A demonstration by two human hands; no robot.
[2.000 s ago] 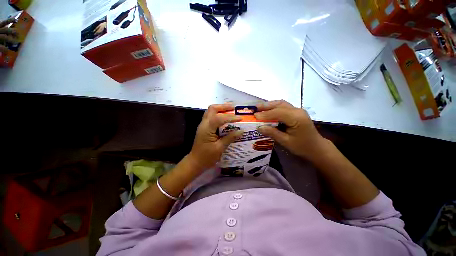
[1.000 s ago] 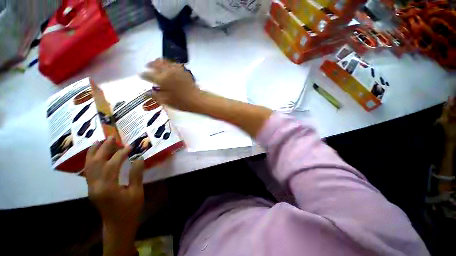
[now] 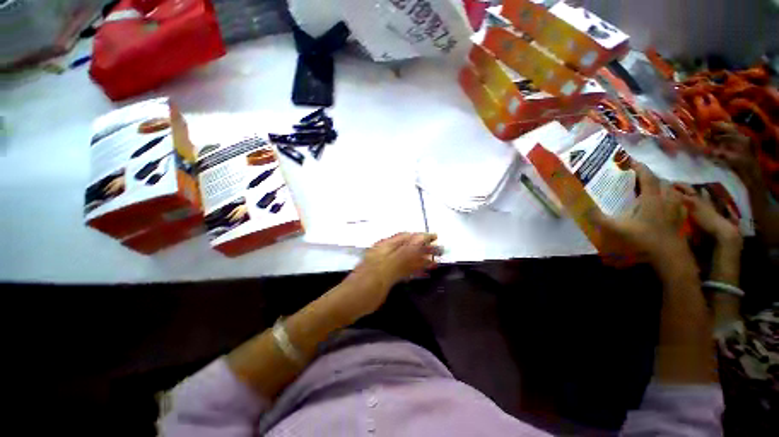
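Observation:
My right hand (image 3: 653,222) is on an orange and white retail carton (image 3: 611,181) at the right of the table, gripping its near end, blurred. My left hand (image 3: 397,260) is at the table's front edge, holding nothing that I can see; its fingers are partly curled. Two cartons lie at the left: a taller one or stack (image 3: 141,171) and a single one (image 3: 248,192) beside it. Black hang tabs (image 3: 307,135) lie in a loose pile behind them. A slim green tool (image 3: 540,195) lies just left of the carton in my right hand.
Another person's hands (image 3: 713,209) work at the far right, close to my right hand. Stacked cartons (image 3: 530,64) and orange cords (image 3: 726,98) are at the back right. White sheets (image 3: 478,175) lie mid-table. A phone (image 3: 313,78), red bag (image 3: 158,47) and white plastic bag (image 3: 384,30) are behind.
My right hand has moved from above the hang tabs to the carton at the right. My left hand has left the cartons at the left and moved right, to the table's middle edge.

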